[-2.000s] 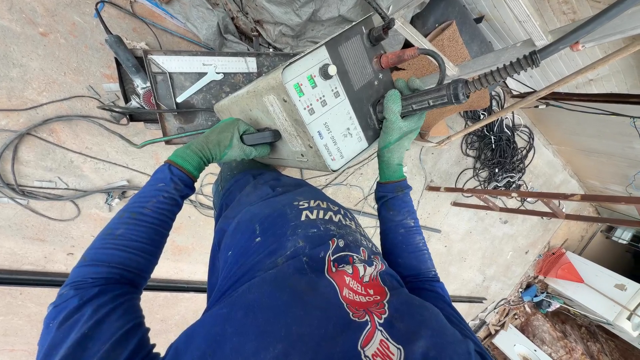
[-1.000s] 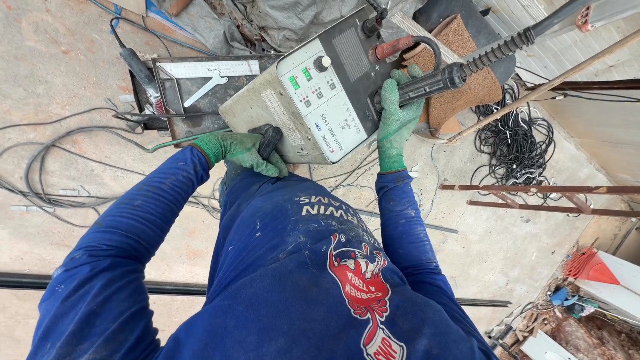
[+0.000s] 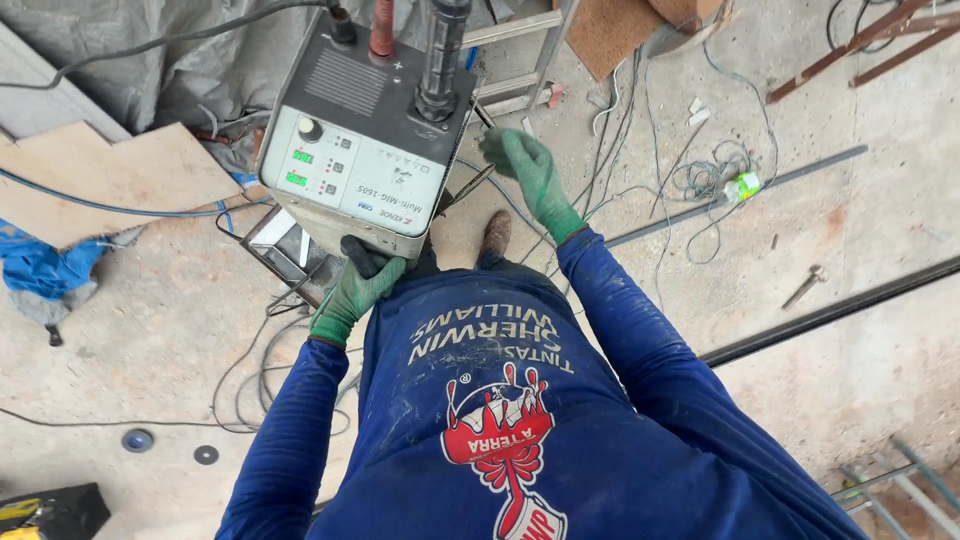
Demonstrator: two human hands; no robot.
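Note:
A Kende Multi-MIG welding machine [image 3: 360,142] with a black top panel, lit green displays and a white knob is held up before my body. My left hand [image 3: 358,295], in a green glove, is closed around the black handle [image 3: 359,256] at its near end. Black [image 3: 341,28] and red [image 3: 382,30] cable plugs and a thick black torch cable [image 3: 441,67] are attached to the panel. Right of the machine, my gloved right hand [image 3: 531,174] has its fingers curled on a dark strap or cord [image 3: 474,182]; its fingertips are partly hidden.
An aluminium ladder [image 3: 517,75] lies beyond the machine. Loose cables [image 3: 262,367] and a long dark metal bar [image 3: 825,315] cross the floor. A metal tray [image 3: 289,247] sits below the machine. Cut boards [image 3: 112,180] and a grey tarp [image 3: 187,67] are at left, a bolt [image 3: 805,286] at right.
My right hand has left the thick torch cable's connector and is now at the strap beside the machine. My left hand keeps the handle. The view has turned strongly.

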